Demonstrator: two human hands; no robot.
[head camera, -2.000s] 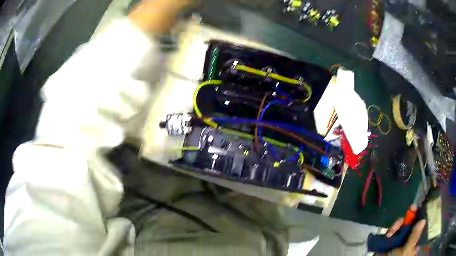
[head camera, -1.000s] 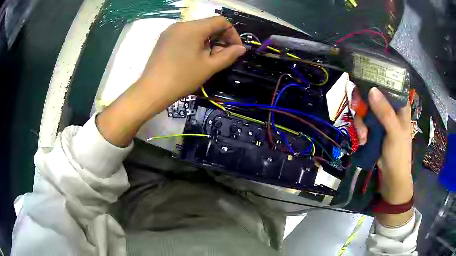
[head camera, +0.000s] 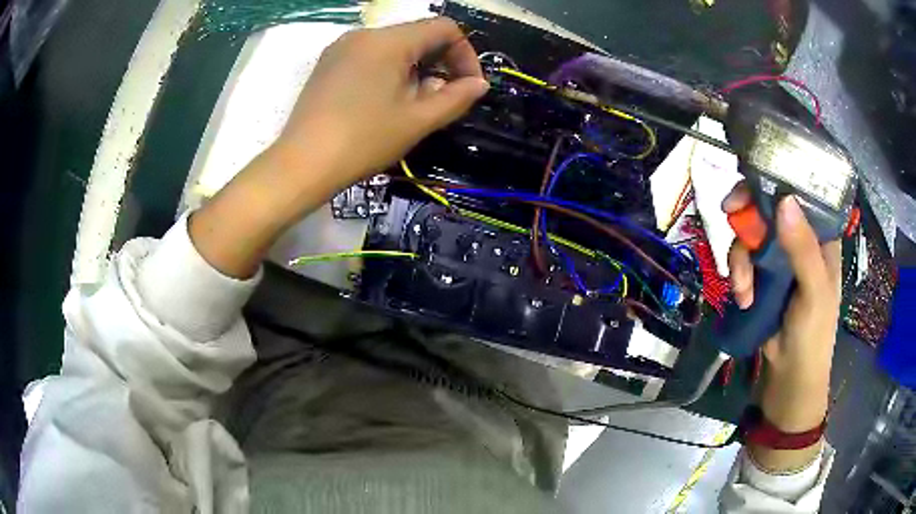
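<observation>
The black plastic socket housing (head camera: 492, 301) lies open in front of me, with yellow-green, blue and brown wires looping over it. My left hand (head camera: 382, 95) is over its upper left part, thumb and forefinger pinched together; what is between the fingertips is too small to tell. My right hand (head camera: 798, 291) holds the dark blue soldering gun (head camera: 768, 281) by its grip, a finger at the orange trigger. The gun's long barrel (head camera: 643, 88) points left over the housing's upper row. A small block (head camera: 360, 198) sits at the housing's left end.
A white board (head camera: 246, 120) lies under the housing. Green wires (head camera: 271, 15) lie at the back left. Red wires (head camera: 711, 276) and white paper (head camera: 708, 181) are by the housing's right end. The black cord (head camera: 633, 430) and grey gun cable (head camera: 693, 394) cross near my lap.
Since one second ago the gun and my right hand have shifted slightly right and down. My left hand stays pinched at about the same place. Two seconds ago the gun was not over the housing.
</observation>
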